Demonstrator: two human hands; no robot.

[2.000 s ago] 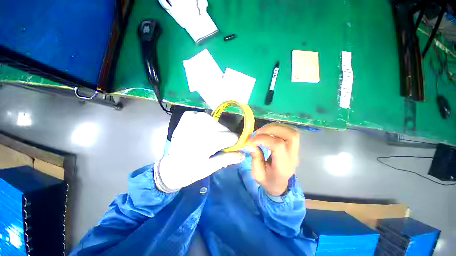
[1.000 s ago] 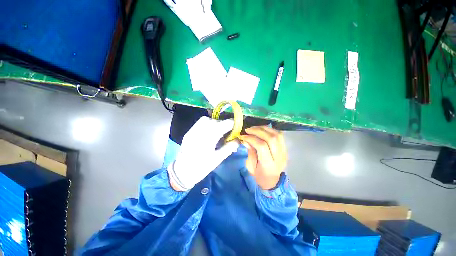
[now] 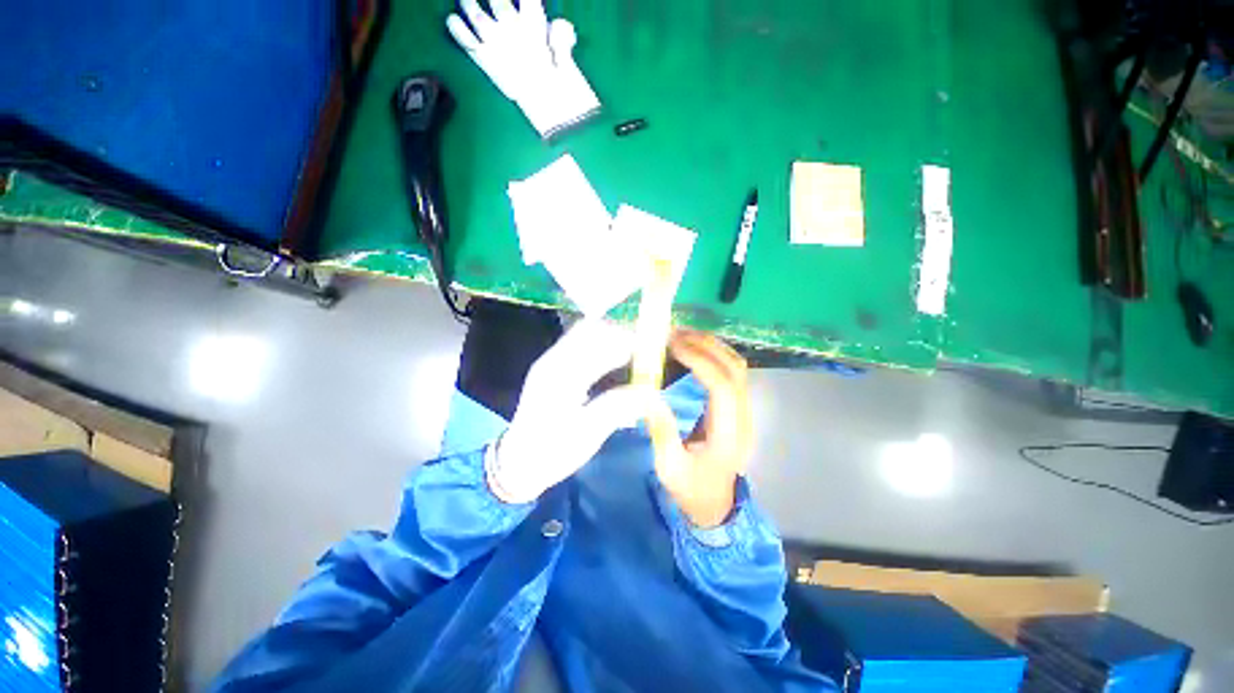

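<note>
My left hand [image 3: 570, 410], in a white knit glove, holds the yellow tape roll [image 3: 654, 325] in front of my body, near the bench's front edge. The roll is seen nearly edge-on and looks blurred. My right hand [image 3: 708, 427] is bare, with its fingers at the right side of the roll; its fingertips are partly hidden. White paper slips [image 3: 564, 214] lie overlapping on the green bench just beyond the roll.
The green bench [image 3: 704, 81] bears a spare white glove [image 3: 532, 61], a black cap [image 3: 631, 127], a scanner [image 3: 425, 163], a marker [image 3: 740, 245], a cream pad [image 3: 827, 205] and a white label strip [image 3: 934, 241]. Blue packs [image 3: 934, 636] stand low on both sides.
The tape roll has turned from showing its open ring to nearly edge-on. My bare right hand has shifted slightly left, and my gloved left hand has moved a little right since the earliest frame.
</note>
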